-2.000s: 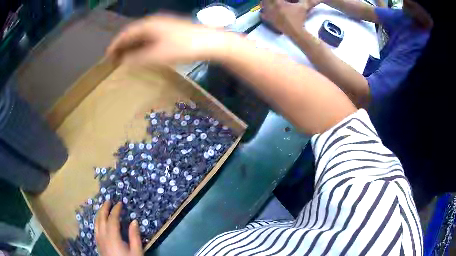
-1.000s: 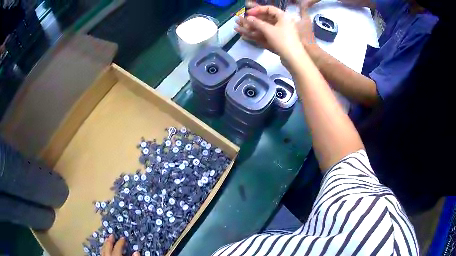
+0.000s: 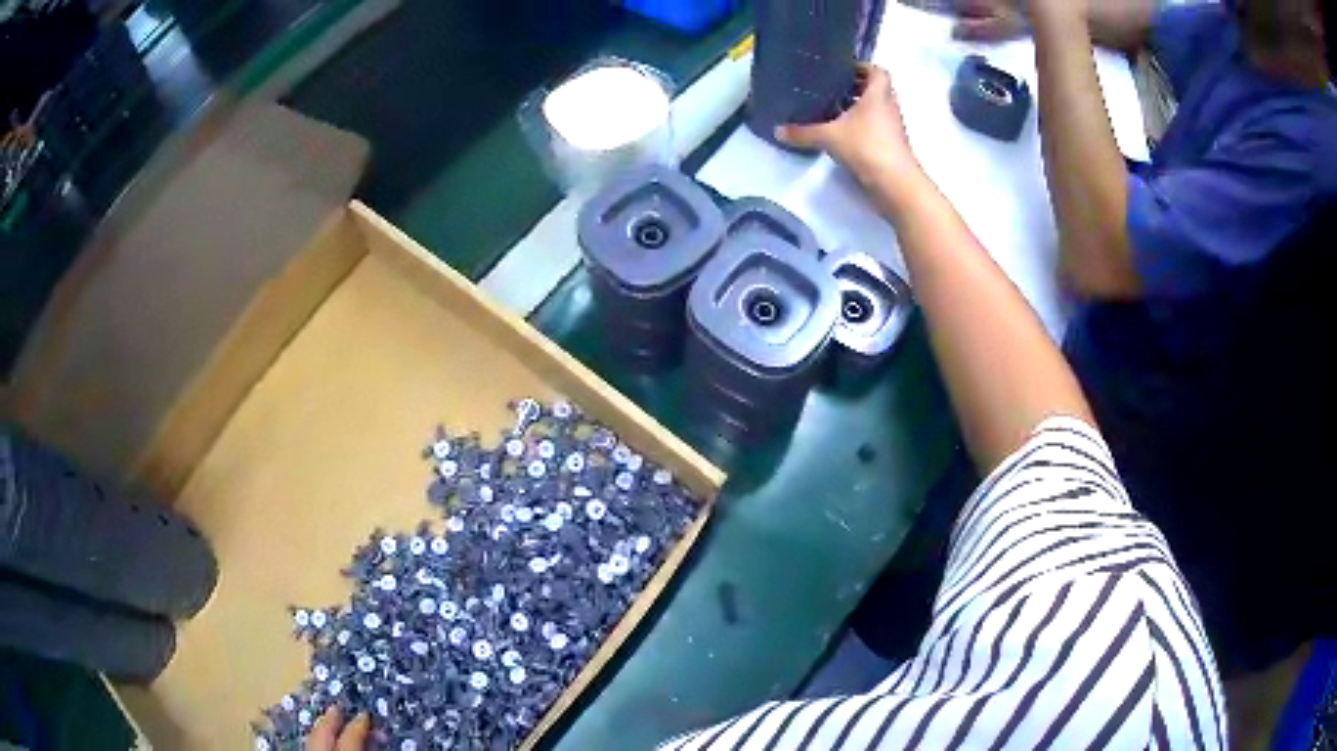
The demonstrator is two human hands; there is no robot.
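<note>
My right hand (image 3: pixel 865 140) is around the lower end of a dark grey column of stacked housings (image 3: pixel 804 59) at the top, over the white sheet (image 3: pixel 938 206). The column's top is cut off by the picture's edge. My left hand (image 3: pixel 340 731) is at the bottom edge, mostly out of the picture, with only fingertips showing at the pile of small inserts (image 3: pixel 484 587). Whether it holds an insert I cannot tell. The pile lies in the shallow cardboard box (image 3: pixel 293 382).
Several stacked housings (image 3: pixel 763 301) stand upright right of the box, beside a white tub (image 3: pixel 606 110). More dark columns (image 3: pixel 110 536) lie at the box's left. A single housing (image 3: pixel 991 97) sits on the sheet near another person's arm (image 3: pixel 1085 162). A blue tray (image 3: pixel 682 12) is beyond.
My right hand has moved from over the box to the white sheet and now holds a column. The standing stacks have come into view. My left hand has slipped lower in the picture.
</note>
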